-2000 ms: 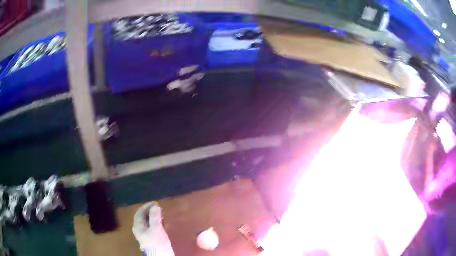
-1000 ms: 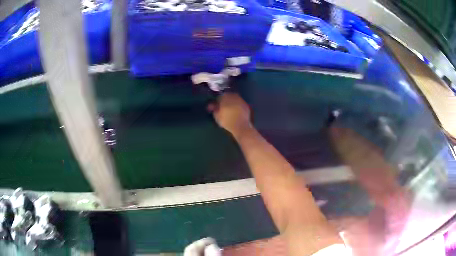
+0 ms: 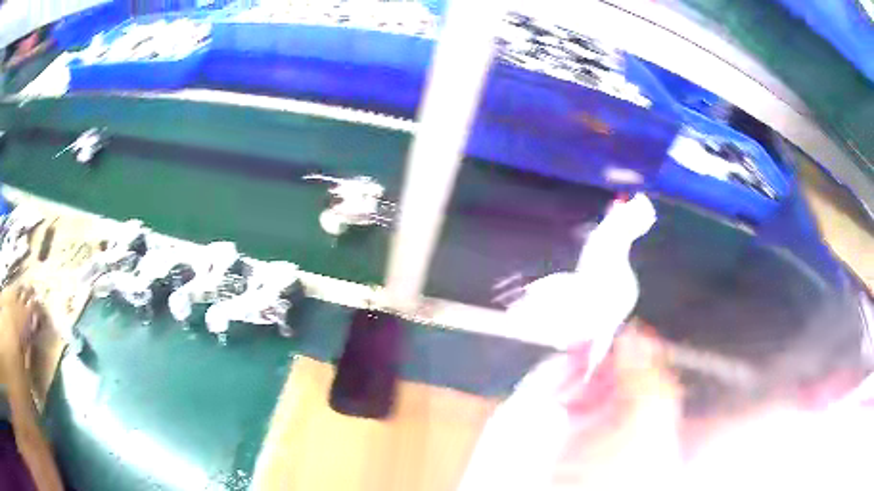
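A white toy motorcycle body (image 3: 609, 245) is held up over the near edge of the belt, blurred and washed out by glare. My right hand (image 3: 632, 369), bare and pinkish, is closed around its lower part. My left hand (image 3: 527, 412), in a white glove, shows as an overexposed shape just left of it; its fingers cannot be made out, nor whether it touches the toy. The tan cardboard (image 3: 412, 446) lies below, partly hidden by the left hand and glare.
A black phone-like rectangle (image 3: 367, 364) lies on the cardboard's far edge. Clustered toys (image 3: 196, 278) stand at left. Another toy (image 3: 355, 203) is on the green belt (image 3: 240, 192), beside a pale post (image 3: 441, 144). Blue crates (image 3: 565, 125) stand behind. Another person's arm (image 3: 24, 384) is at far left.
My right hand has drawn back from the belt with the toy. The view has swung left, bringing the toy cluster and another person's arm into view. My left glove has come up nearer the toy.
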